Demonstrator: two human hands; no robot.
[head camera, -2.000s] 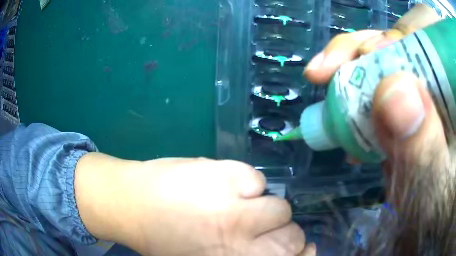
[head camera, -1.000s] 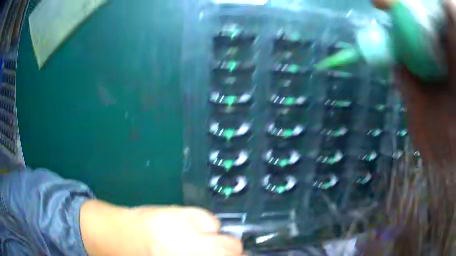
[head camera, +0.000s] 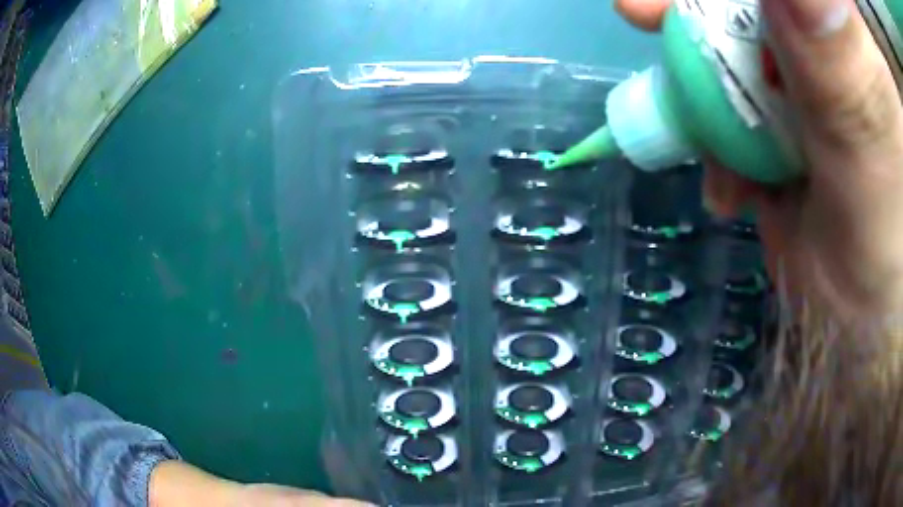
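My right hand (head camera: 827, 129), at the upper right, holds a green glue bottle (head camera: 728, 89) with a white label and pale-blue collar. Its thin green nozzle (head camera: 586, 150) points left, with the tip at the top part of the second column. A clear blister tray (head camera: 322, 198) holds columns of round parts (head camera: 411, 354) with black centres, silver-white rings and green arcs. My left hand (head camera: 248, 492) is at the bottom edge, with only the wrist and back in view. Its fingers are cut off by the frame. Hair blurs the lower right of the tray.
The tray lies on a dark-green bench top (head camera: 188, 297). A pale yellowish flat sheet (head camera: 109, 84) lies at the upper left. A blue-grey sleeve (head camera: 89, 451) is at the lower left. Dark ribbed shapes show along the left rim.
The tray shows more fully and further left. The nozzle has gone from a bottom part of the first column to the top of the second. My left hand has dropped mostly out of view.
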